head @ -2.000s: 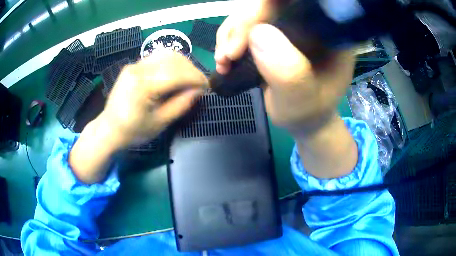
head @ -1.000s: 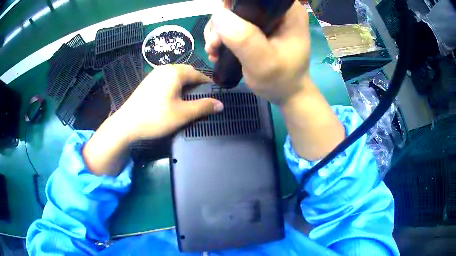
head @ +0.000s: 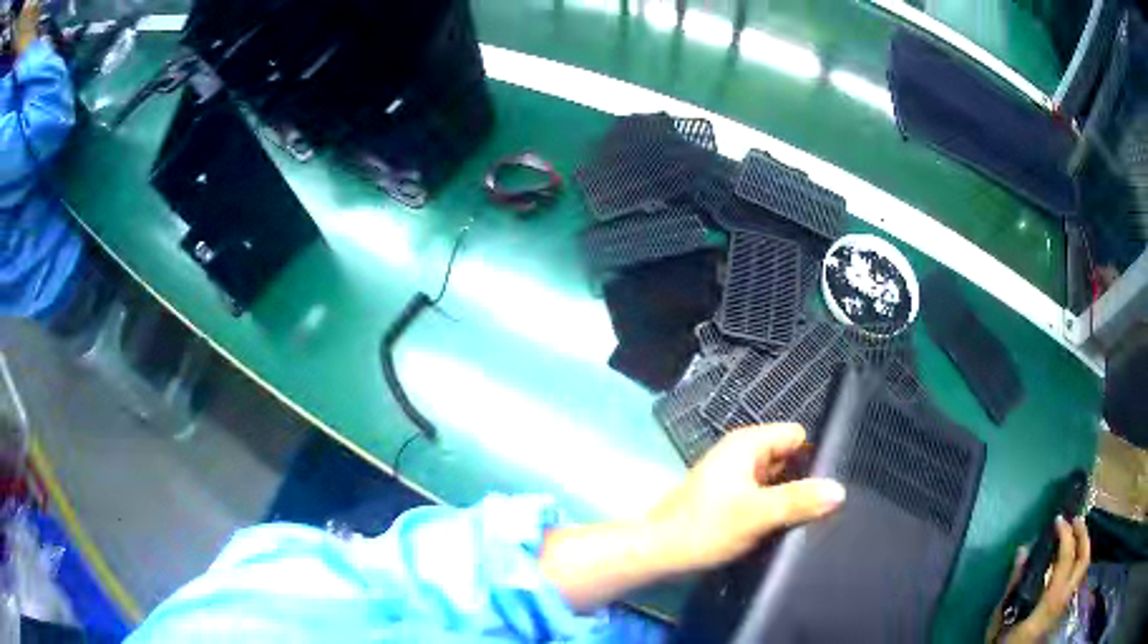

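The dark rear housing (head: 869, 541) is at the lower right, tilted, with its slotted vent grille (head: 900, 466) at the far end. My left hand (head: 743, 497) grips its left edge, thumb on the outer face. My right hand (head: 1057, 579) is at the lower right edge, partly cut off, with its fingers around the black electric screwdriver (head: 1042, 554). Loose vent grilles (head: 762, 287) lie in a pile beyond the housing. The white-rimmed screw dish (head: 915, 296) stands beside them, with dark screws in it.
Large black standing housings (head: 365, 88) are at the upper left, with another black panel (head: 233, 201) near them. A reddish loop (head: 521, 183) and a coiled cord (head: 397, 365) lie on the green bench (head: 541, 428). A person in a blue sleeve (head: 38, 189) is at the far left.
The view has swung left. The screwdriver has left the housing's vent end and moved off to the right with my right hand. My left hand has gone from the vent to the housing's edge; the housing is tilted.
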